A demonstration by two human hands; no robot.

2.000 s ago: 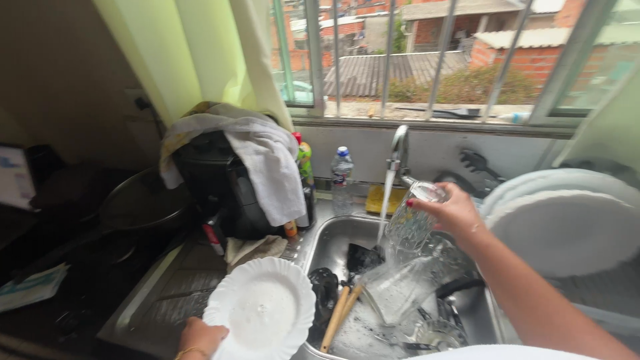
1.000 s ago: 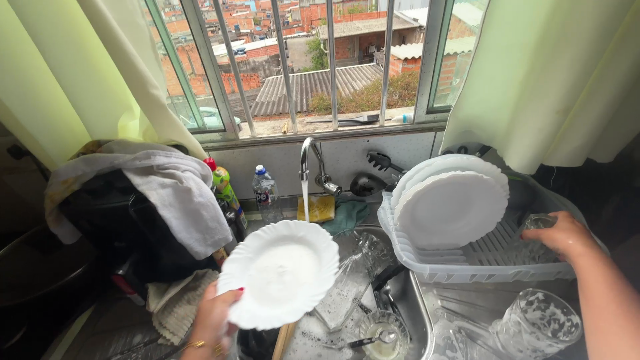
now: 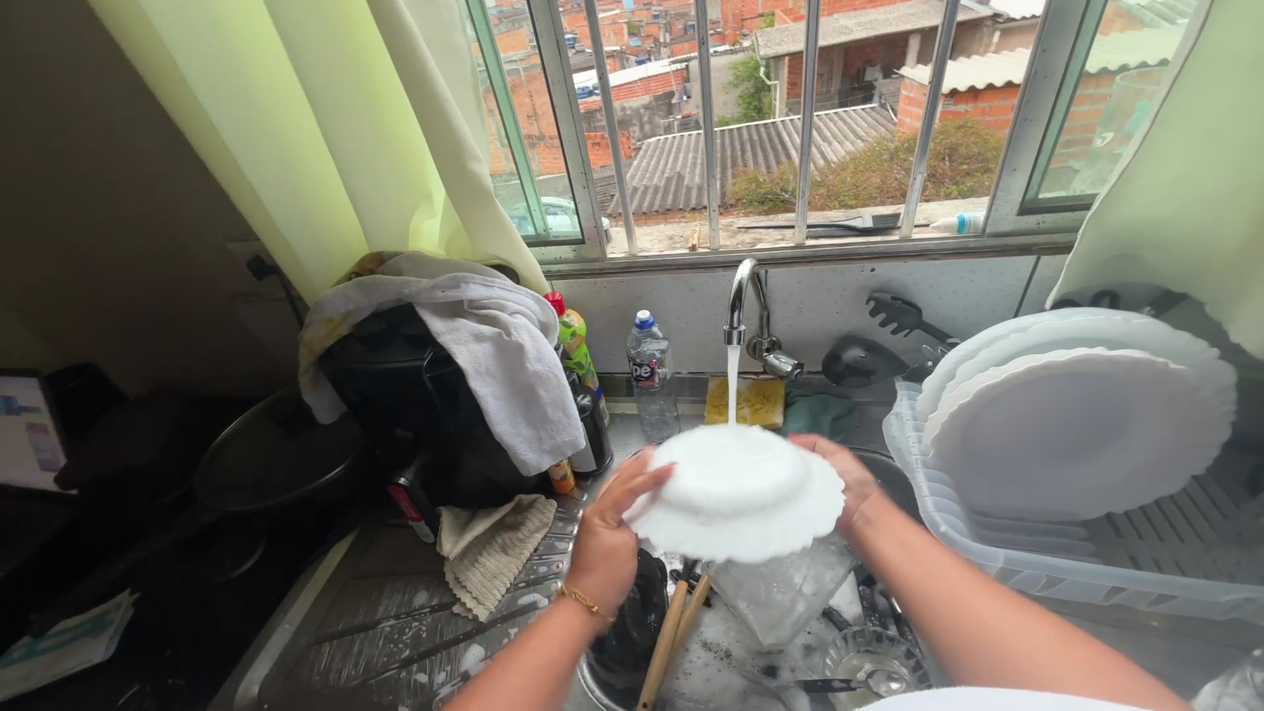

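Observation:
A white scalloped plate (image 3: 736, 494) is held bottom up between both hands under the running metal faucet (image 3: 746, 296). Its left edge is gripped by my left hand (image 3: 607, 523), thumb and fingers on the rim. At the right edge, my right hand (image 3: 839, 479) holds the same plate, its fingers partly hidden behind it. Water falls onto the plate's back. Below, the steel sink holds wooden handles (image 3: 671, 632), a clear container (image 3: 785, 592), a clear glass dish (image 3: 874, 662) and dark utensils among suds.
Right of the sink, a translucent dish rack (image 3: 1096, 573) holds upright white plates (image 3: 1076, 434). A yellow sponge (image 3: 755, 400) and a clear plastic bottle (image 3: 652, 375) stand behind the sink. On the left are a black appliance (image 3: 434, 405) under a white towel and a folded cloth (image 3: 494, 553).
My right hand has left the glass at the dish rack and now holds the plate too. The plate has moved under the faucet and been turned bottom up.

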